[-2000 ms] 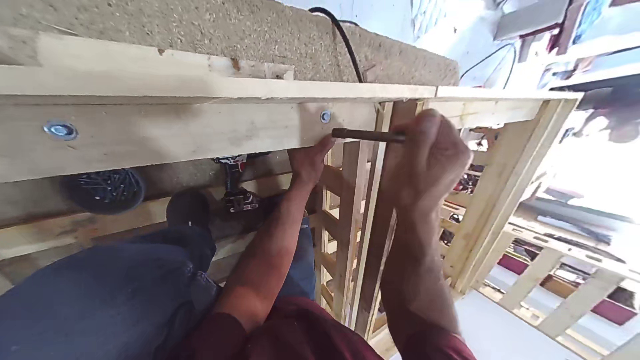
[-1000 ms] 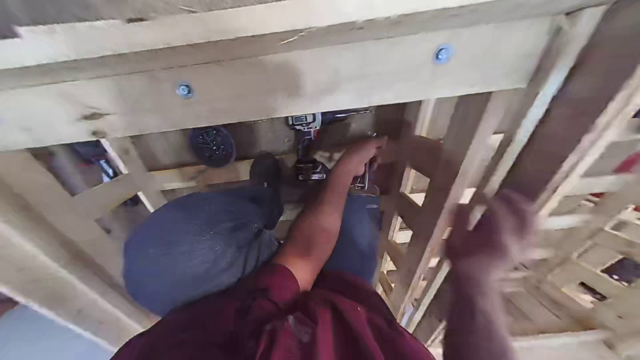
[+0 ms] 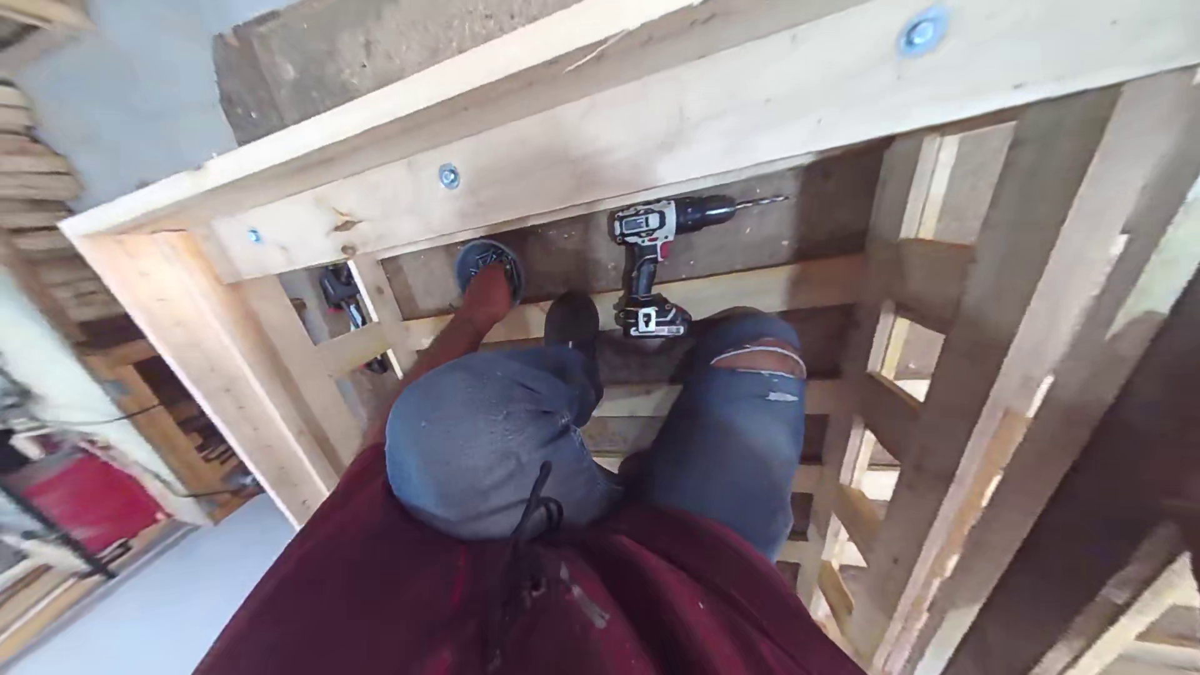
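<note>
My left hand (image 3: 488, 293) reaches down into a round dark bowl of screws (image 3: 489, 255) on the floor; its fingertips are hidden among the screws. My right hand is out of view. A cordless drill (image 3: 647, 267) with a bit fitted lies to the right of the bowl. Above both runs a pale wooden board (image 3: 600, 150) of a frame, with a bolt head and washer (image 3: 449, 176), another bolt head (image 3: 923, 31) at the upper right and a smaller one (image 3: 254, 235) near the left end.
Slatted wooden panels (image 3: 984, 375) stand on the right, and a wooden end post (image 3: 216, 356) on the left. Another tool (image 3: 343, 292) shows through the slats beyond the bowl. My knees (image 3: 487, 441) are bent inside the frame. A concrete ledge (image 3: 356, 56) lies behind the top rail.
My left hand has moved left into the bowl from near the drill. My right hand, earlier holding a rod-like tool by the board, has left the view. The view has swung left.
</note>
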